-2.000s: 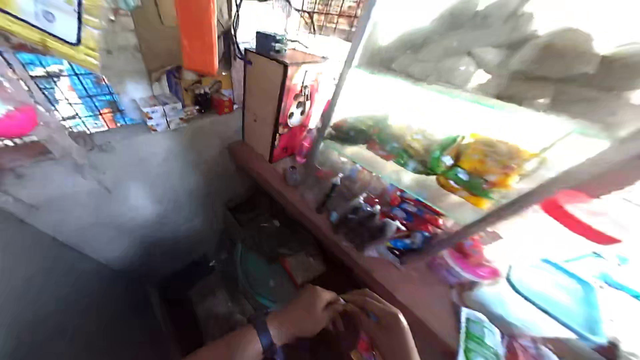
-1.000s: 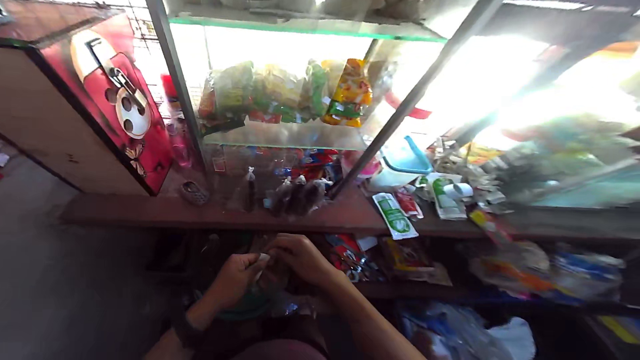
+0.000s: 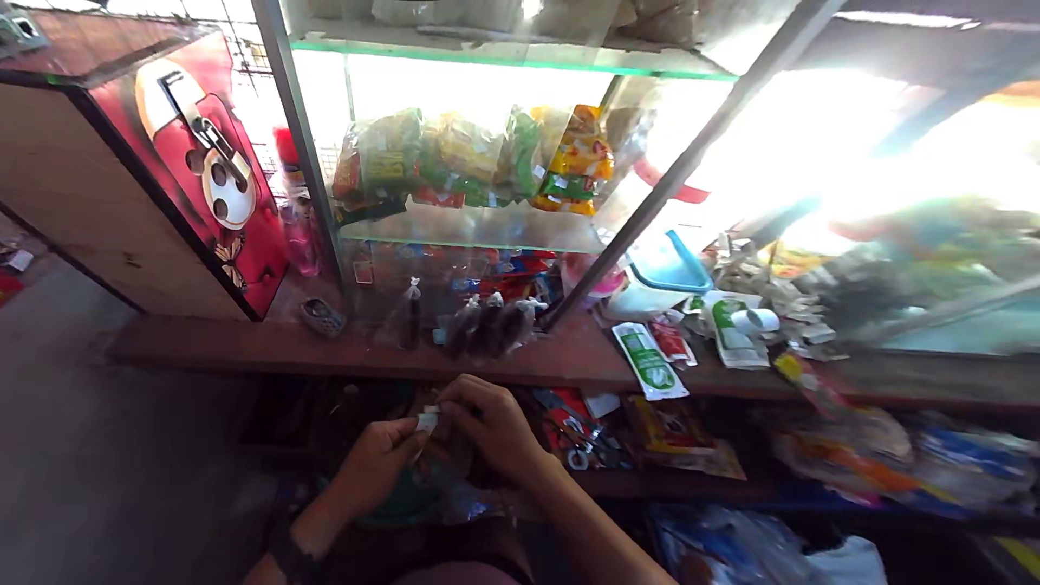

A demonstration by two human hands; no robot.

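My left hand [image 3: 378,459], with a dark band on its wrist, pinches a small white piece [image 3: 427,420], perhaps paper or plastic, between thumb and fingers. My right hand [image 3: 491,422] meets it from the other side, its fingertips at the top of the same piece. Thin clear plastic seems to hang below the fingers. Both hands are in front of the red-brown shelf edge. Beyond them, knotted clear bags with dark contents [image 3: 487,325] stand on the shelf.
A glass case holds snack packets [image 3: 569,162]. At left stands a red-fronted wooden box [image 3: 203,171] with a padlock. A blue-lidded tub [image 3: 662,276] and a green-white sachet [image 3: 650,361] lie right. Scissors [image 3: 581,443] and plastic bags [image 3: 756,544] are on lower shelves.
The view has swung to the right and then come closer to the glass case. Both hands stay together at the front of the shelf throughout.
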